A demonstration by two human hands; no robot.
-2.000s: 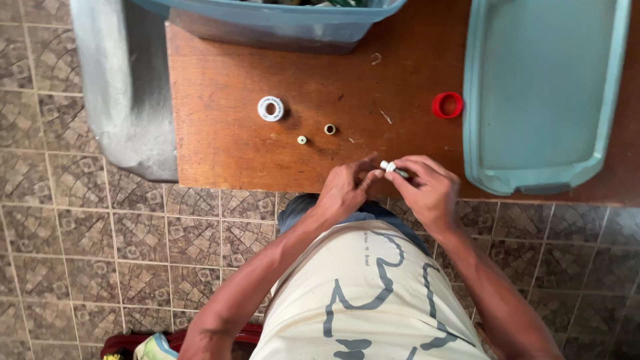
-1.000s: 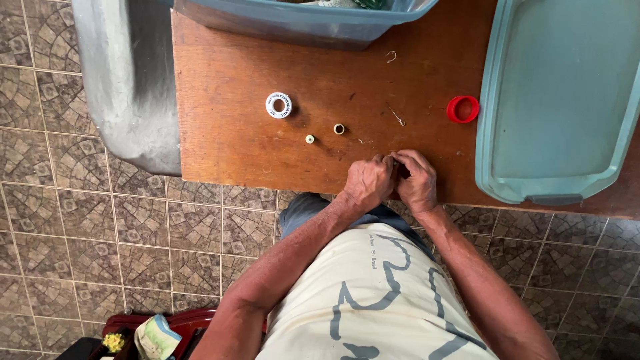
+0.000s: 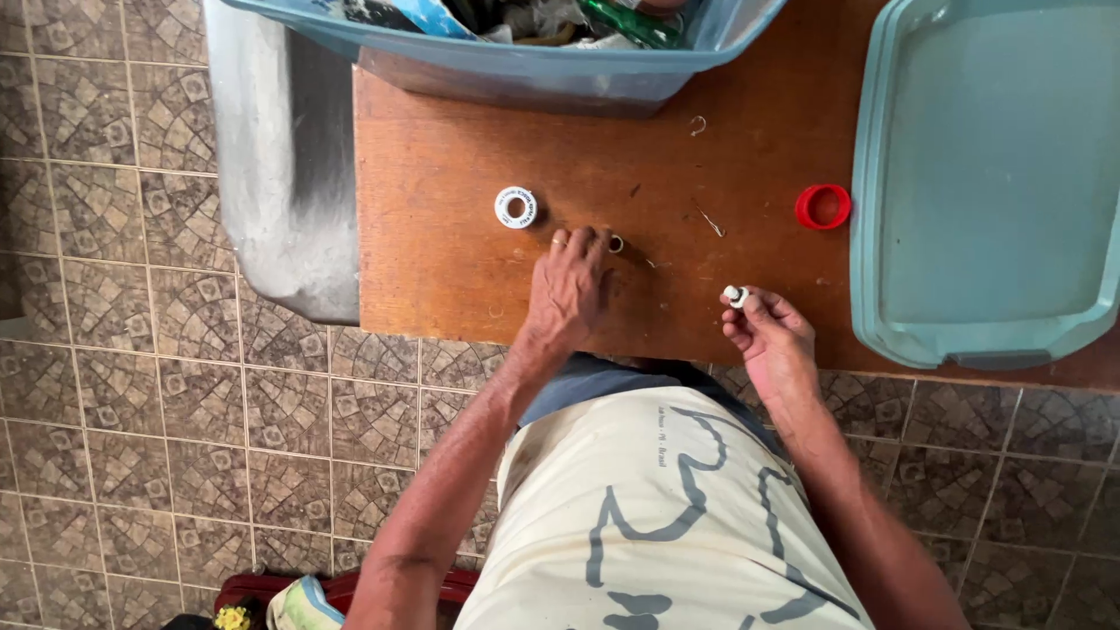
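My right hand point(image 3: 774, 337) holds a small white plastic fitting point(image 3: 735, 296) between thumb and fingers, just above the table's near edge. My left hand point(image 3: 567, 284) reaches palm down onto the wooden table point(image 3: 437, 280), its fingertips beside a small ring-shaped piece point(image 3: 616, 244). Whether those fingers grip anything is hidden; the small pale piece seen there earlier is out of sight under them. A white roll of thread seal tape point(image 3: 516, 207) lies just beyond and left of that hand.
A blue plastic bin point(image 3: 542, 66) full of mixed items stands at the back. A light blue lid point(image 3: 989, 184) lies at the right, a red plastic ring point(image 3: 823, 207) beside it. Thin white scraps point(image 3: 710, 220) lie mid-table. A grey surface point(image 3: 262, 166) adjoins the table's left edge.
My hands, together at the table's near edge before, have parted. The left has moved left and forward to the small pieces; the right has moved right with the white fitting.
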